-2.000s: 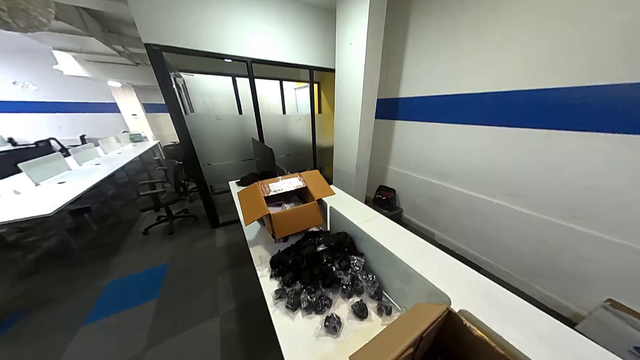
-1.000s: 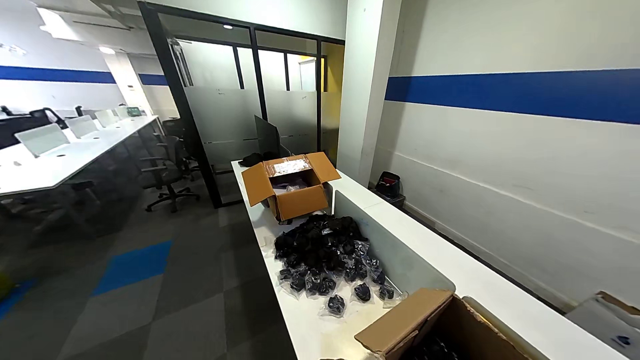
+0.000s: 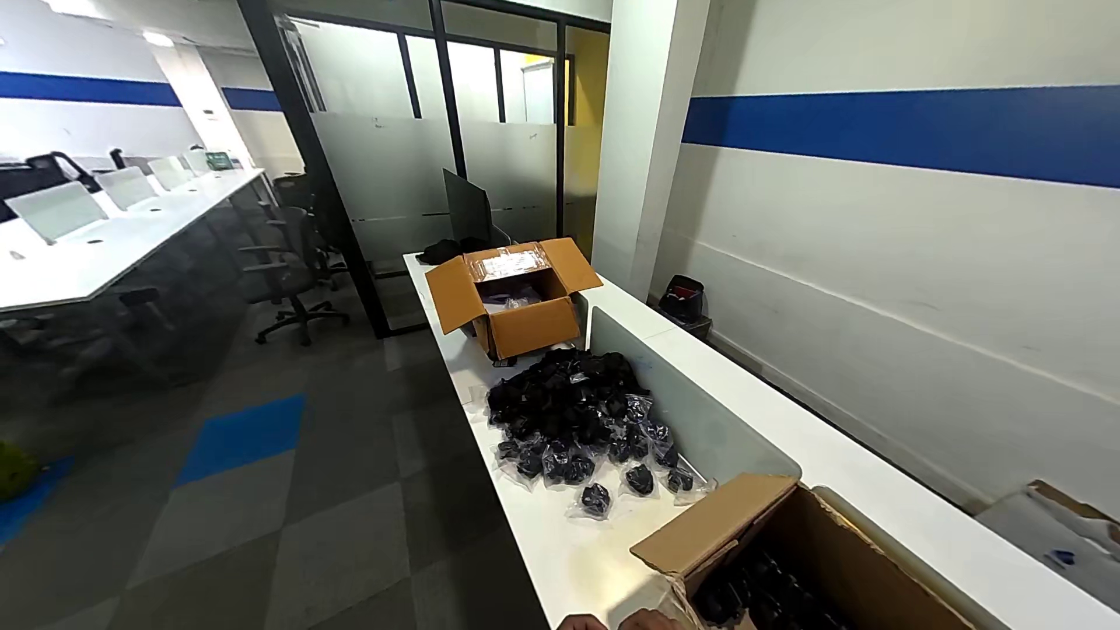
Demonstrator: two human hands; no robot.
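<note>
At the bottom edge two small parts of hands show, seemingly my left hand (image 3: 582,622) and my right hand (image 3: 647,620), close together over the white desk (image 3: 577,547). The right one is nearest to the open cardboard box (image 3: 713,525) at lower right, which holds black items (image 3: 757,586). Most of both hands is cut off, so any grip is hidden. Beyond them, a heap of black items (image 3: 564,394) lies on the desk, several in clear plastic bags (image 3: 595,500). A second open cardboard box (image 3: 534,328) stands behind the heap, with clear plastic inside.
A frosted divider (image 3: 691,411) runs along the desk's right side. A dark monitor (image 3: 468,208) stands at the far end. An office chair (image 3: 293,267) and a long white table (image 3: 131,232) are at left. A black bag (image 3: 682,297) sits by the wall.
Parts of hands have come into view at the bottom edge, beside the near box. The heap and the far box look unchanged. The view has shifted slightly.
</note>
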